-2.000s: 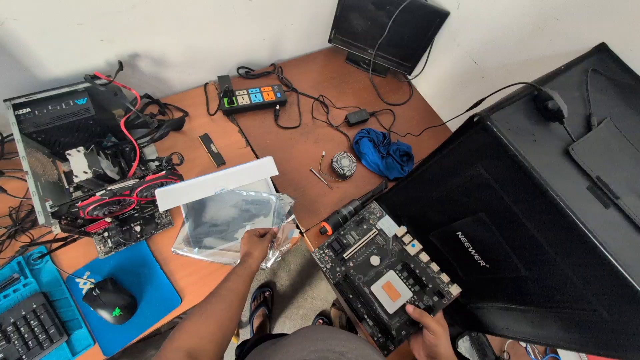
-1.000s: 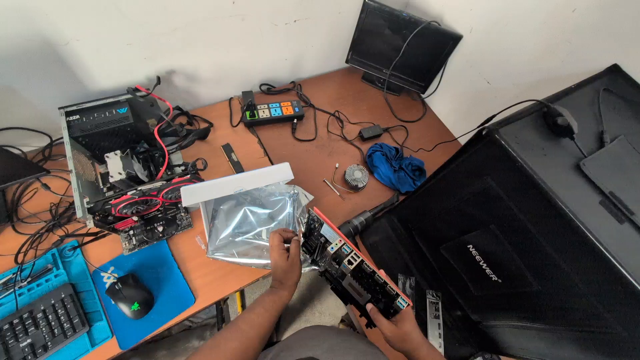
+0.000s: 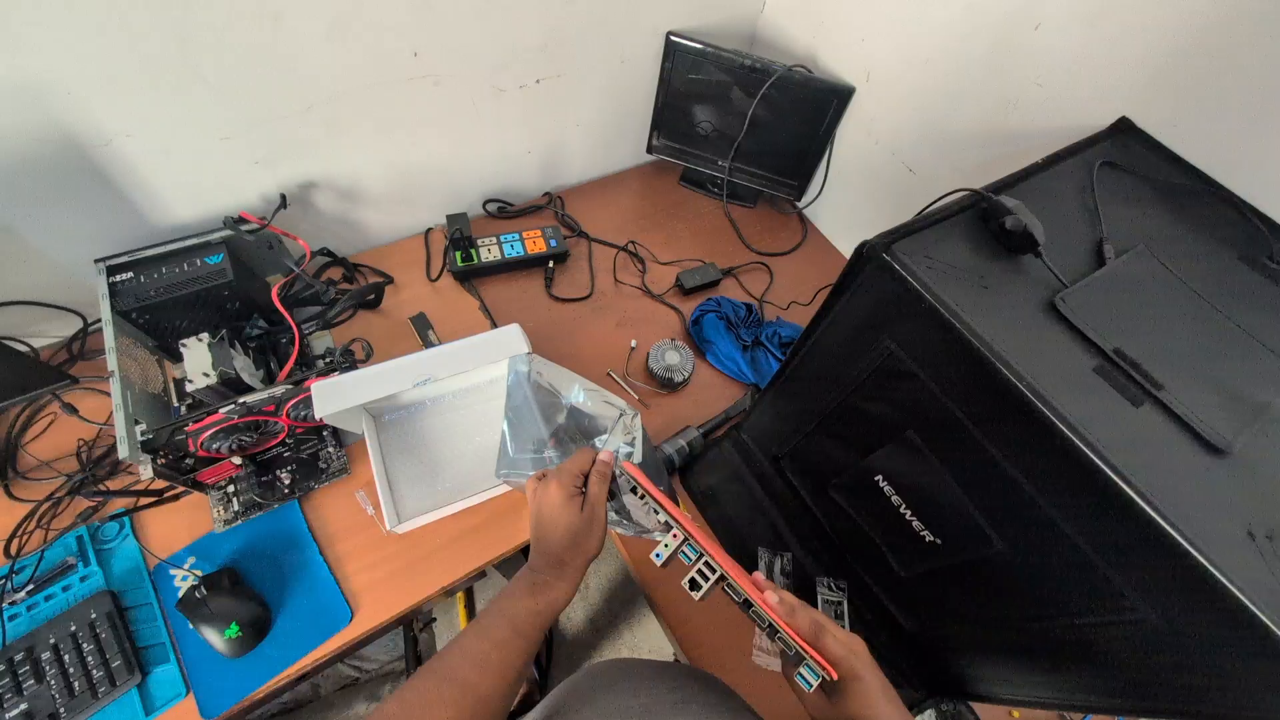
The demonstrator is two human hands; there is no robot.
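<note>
My right hand (image 3: 822, 640) grips the lower end of a computer motherboard (image 3: 715, 570), which is tilted on edge so its row of rear ports faces me and an orange-red sheet or surface runs along its far side. My left hand (image 3: 570, 515) pinches the edge of a silvery antistatic bag (image 3: 535, 420), close to the board's upper end. Part of the bag lies behind the board. To the left of the bag, a white cardboard box (image 3: 440, 450) stands with its lid raised on the wooden desk.
An open computer case (image 3: 125, 370) with a graphics card (image 3: 245, 432) is at left. Nearer are a mouse (image 3: 225, 610), mousepad (image 3: 320, 580) and keyboard (image 3: 70, 660). Behind lie a power strip (image 3: 507, 250), heatsink (image 3: 670, 364), blue cloth (image 3: 740, 340) and monitor (image 3: 740, 120). A black lightbox (image 3: 1000, 450) fills the right.
The bag has moved off the white box to its right, baring the box's inside. The motherboard, earlier held face up, is now tilted on edge, with its ports toward me.
</note>
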